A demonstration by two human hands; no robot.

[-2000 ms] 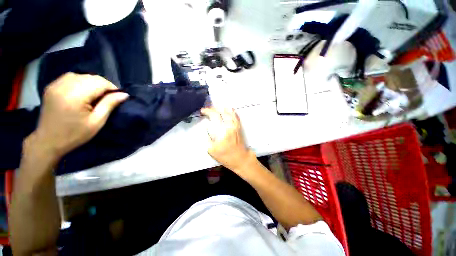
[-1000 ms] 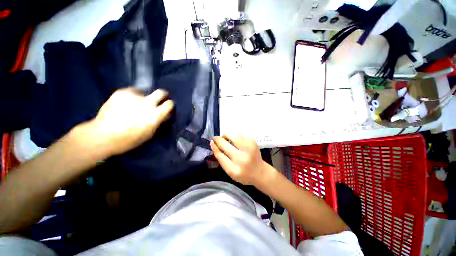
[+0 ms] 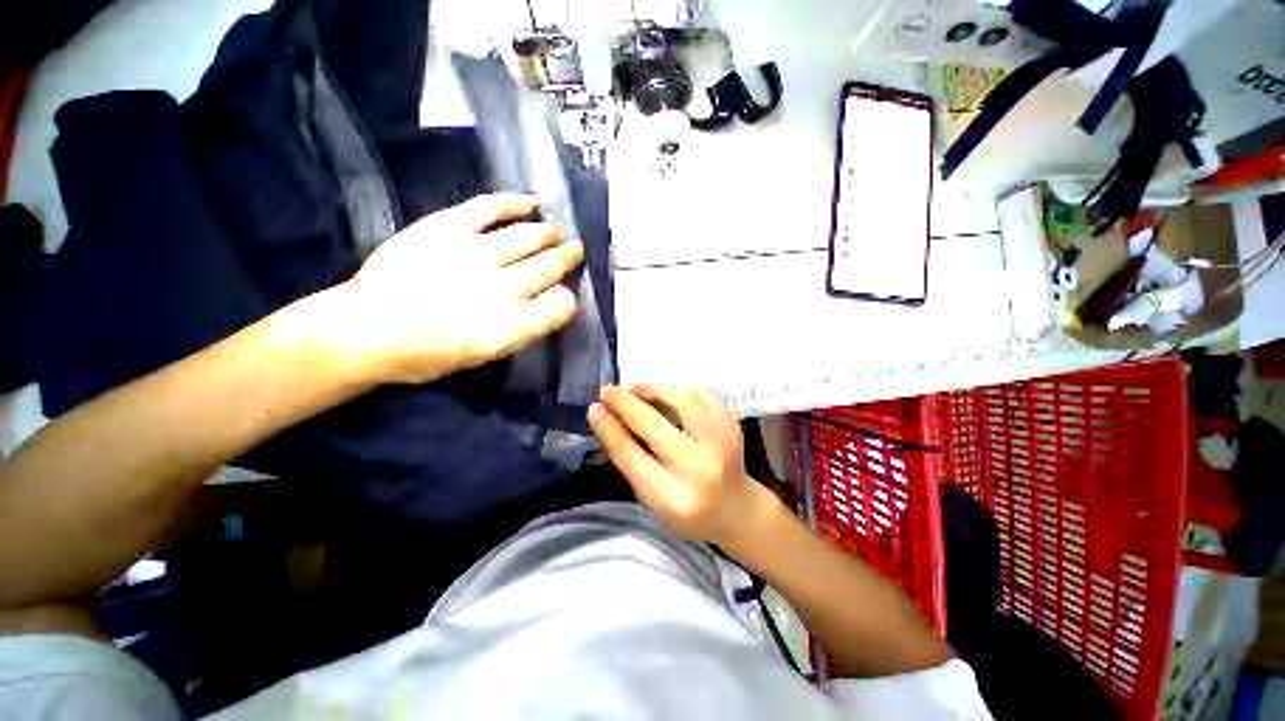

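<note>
A dark navy garment (image 3: 155, 240) is spread left of the needle and hangs over the table's front edge. A grey interfacing strip (image 3: 524, 141) runs along its right part, from near the presser foot (image 3: 589, 124) toward the front edge. My left hand (image 3: 472, 289) lies flat on the garment and strip, fingers a little apart and pointing right. My right hand (image 3: 677, 444) is at the table's front edge, with thumb and fingertip pinching the garment's right edge near its lower end. The needle is too small to make out.
A smartphone (image 3: 882, 195) lies right of the needle. Black-looped snips (image 3: 736, 96) lie beside the presser foot. Dark fabric strips (image 3: 1149, 134) hang over the machine head (image 3: 1212, 57). An open parts box (image 3: 1212, 268) stands at right. Red baskets (image 3: 1057, 493) are below the table edge.
My left hand has moved right from the garment's middle onto the grey strip and flattened. The garment's right edge lies straighter, its lower end less folded. My right hand still pinches near the front edge.
</note>
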